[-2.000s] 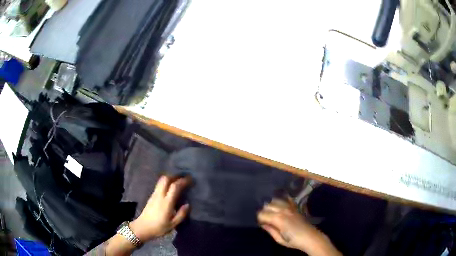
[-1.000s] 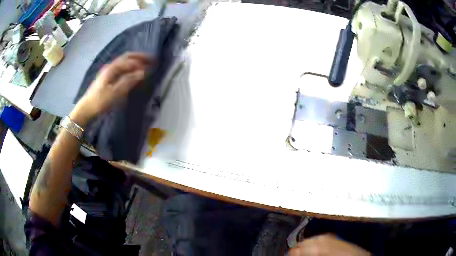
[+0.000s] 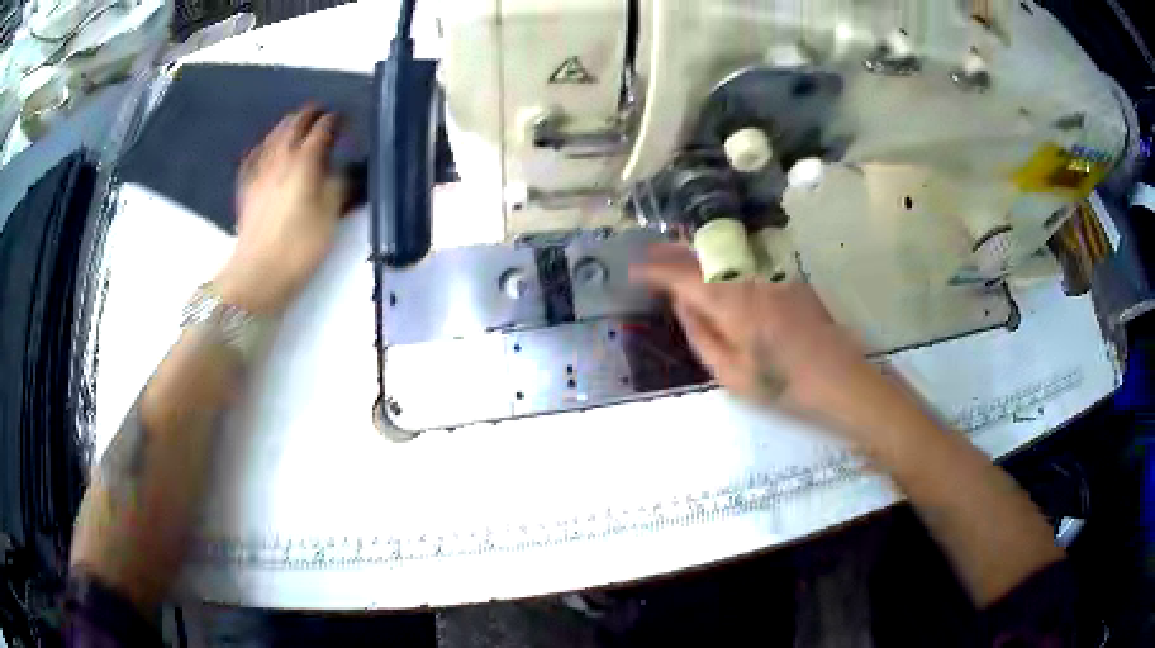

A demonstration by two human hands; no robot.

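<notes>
A dark cut fabric piece (image 3: 203,133) lies flat on the white table at the upper left, behind and left of the machine's needle area. My left hand (image 3: 294,190) rests on it with the fingers spread a little; the hand is slightly blurred. My right hand (image 3: 741,323) is at the machine, over the right part of the shiny needle plate (image 3: 469,304), its fingertips just below the tension knobs (image 3: 723,247). It is blurred, and I cannot tell whether its fingers hold anything. The cream sewing machine head (image 3: 557,76) stands above the plate.
A black elongated bar (image 3: 403,165) hangs left of the machine head, beside my left hand. A stack of dark pieces (image 3: 38,329) is at the far left edge. A printed ruler (image 3: 570,513) runs along the table's front edge.
The view has moved right to the machine. My left hand has gone from the dark stack to a single piece on the table. My right hand has come up from below the edge to the needle plate.
</notes>
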